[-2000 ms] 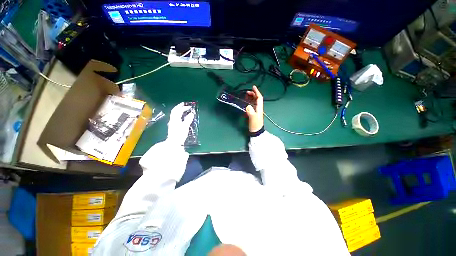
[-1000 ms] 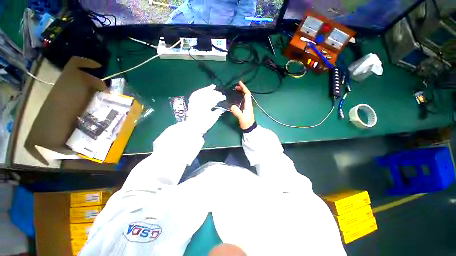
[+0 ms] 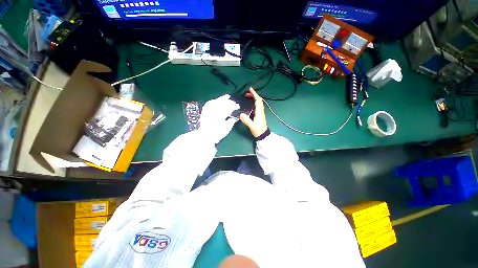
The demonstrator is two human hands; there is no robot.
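Note:
A small black set-top box (image 3: 244,104) is held between both hands above the green bench, mostly covered by the fingers. My left hand (image 3: 219,116), in a white glove, grips its left side. My right hand (image 3: 256,116), bare with a black wrist band, holds its right side, thumb and fingers around the edge. A thin pale lead (image 3: 309,133) curves from the right hand toward the right. A remote control (image 3: 192,114) lies on the bench just left of the gloved hand, partly hidden by it.
An open retail box (image 3: 140,137) with a printed leaflet (image 3: 109,131) stands at left. A white power strip (image 3: 225,56) and black cables lie behind the hands. An orange-red instrument box (image 3: 335,46), a black strip (image 3: 354,89) and a tape roll (image 3: 381,124) are at right. Screens stand behind.
My left hand has left the remote control and moved right to the black box, which both hands now hold. The screens went from blue menus to a moving picture and back to blue menus.

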